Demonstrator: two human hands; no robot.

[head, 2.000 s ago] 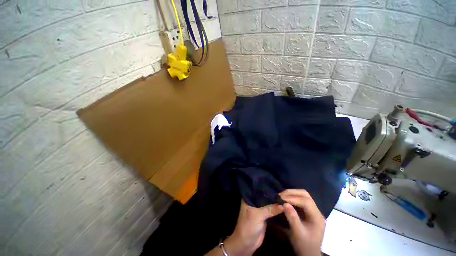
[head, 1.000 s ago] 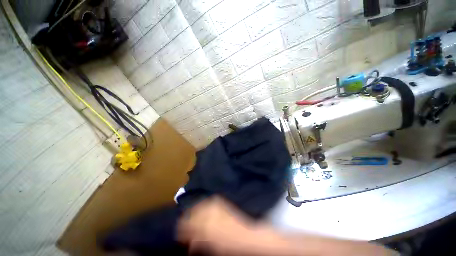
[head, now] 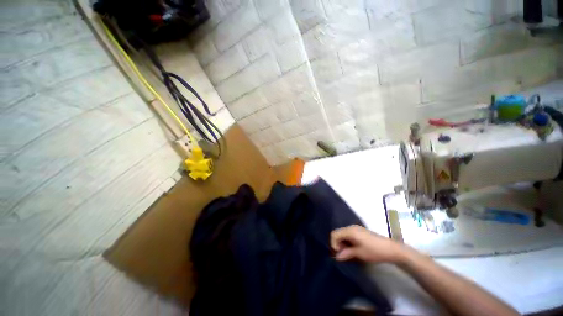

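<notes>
The dark navy garment [head: 271,253] lies bunched left of the sewing machine, over the front of the white table and against the cardboard. My right hand [head: 355,244] reaches in from the lower right, fingers curled on the garment's right edge, pinching the cloth. My left hand is not in view. The cream-white sewing machine [head: 494,157] stands at the right. Its lamp lights the needle area [head: 426,216], where no cloth lies. Small details there are blurred.
Blue-handled snips [head: 506,215] lie on the machine bed. A red-handled tool [head: 450,123] and a blue-green item [head: 510,106] sit on the machine. Brown cardboard [head: 160,241] and a yellow plug [head: 199,165] are at left. Brick-patterned walls [head: 346,68] stand behind.
The view has swung right. The garment has moved away from the machine, uncovering white table and an orange patch. My left hand has left view; my right hand has moved to the garment's right edge.
</notes>
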